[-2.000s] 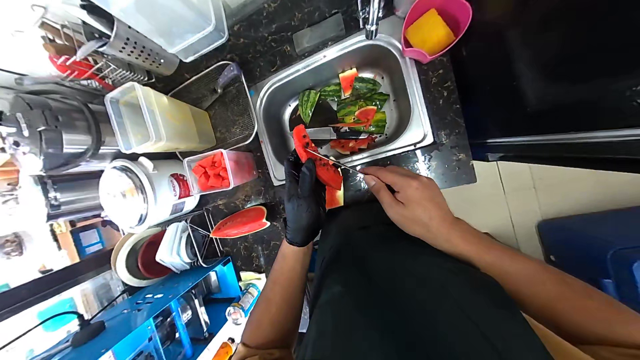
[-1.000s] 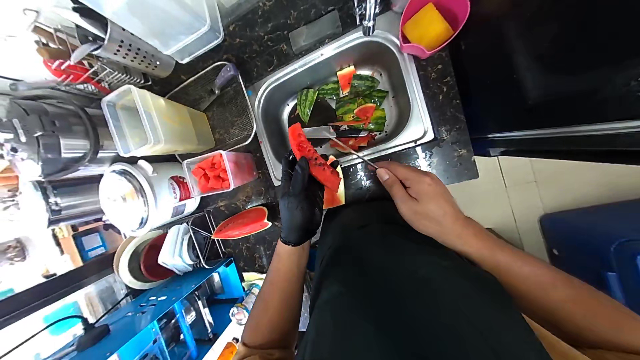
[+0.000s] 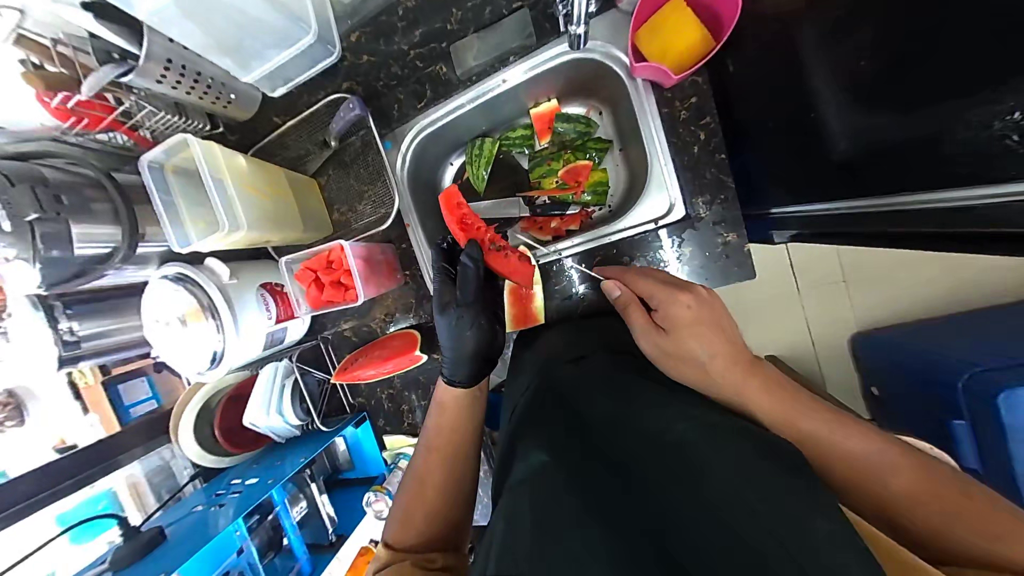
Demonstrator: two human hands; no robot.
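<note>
My left hand (image 3: pixel 464 312), in a black glove, holds a long red watermelon piece (image 3: pixel 488 240) dotted with seeds at the near edge of the steel sink. My bare right hand (image 3: pixel 680 320) pinches a thin metal utensil (image 3: pixel 572 262), whose far end points toward the watermelon; its tip is hard to make out. A knife (image 3: pixel 512 208) with a dark handle lies over the sink beyond the held piece. Green watermelon rinds (image 3: pixel 560 160) and red scraps lie in the sink. A piece with pale rind (image 3: pixel 524 308) rests at the counter edge, beside my glove.
Left of the sink (image 3: pixel 672 192) stand a plastic container of red watermelon chunks (image 3: pixel 380 268), a wire mesh basket (image 3: pixel 372 184) and a tall plastic container (image 3: pixel 280 200). A watermelon wedge (image 3: pixel 380 358) lies on the counter. A pink holder (image 3: pixel 660 76) with a yellow sponge sits near the faucet (image 3: pixel 576 24).
The utensil in my right hand has drawn back from the held watermelon, where it lay across the flesh two seconds ago. My left hand keeps its hold on the piece.
</note>
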